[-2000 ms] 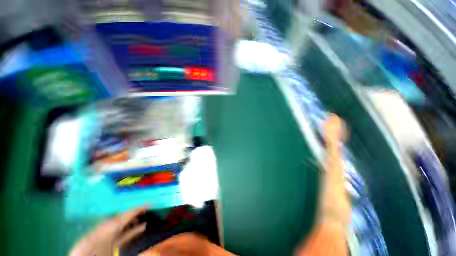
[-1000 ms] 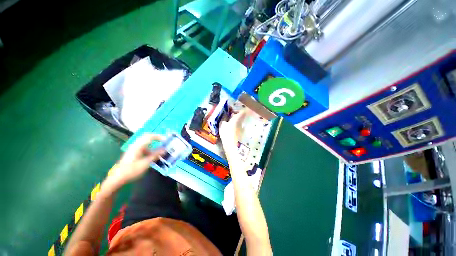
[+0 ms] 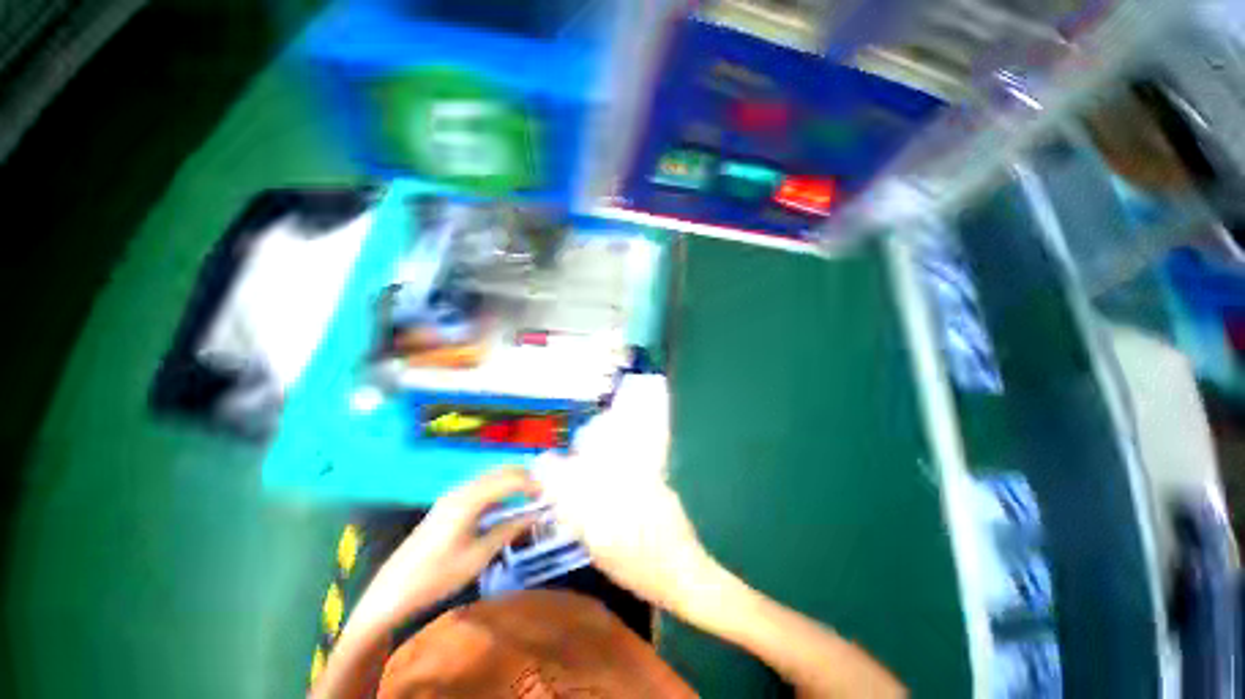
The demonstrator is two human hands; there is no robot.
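A plastic panel, pale with blue-white edges, is low in front of my body, blurred. My left hand holds its left side. My right hand is at its upper right side, beside a white cloth or paper; blur hides whether its fingers grip the panel or the cloth. The copper-brown fixture sits at the left of the pale machine bed, with a blurred bluish-white shape on it.
The blue press head is above the bed, with the control panel to its right. A black waste bin with white sheets stands at left. More panels lie along the white-railed line at right.
The view has turned. My right hand has left the fixture and come back to the panel near my body. My left hand has brought the panel closer to me.
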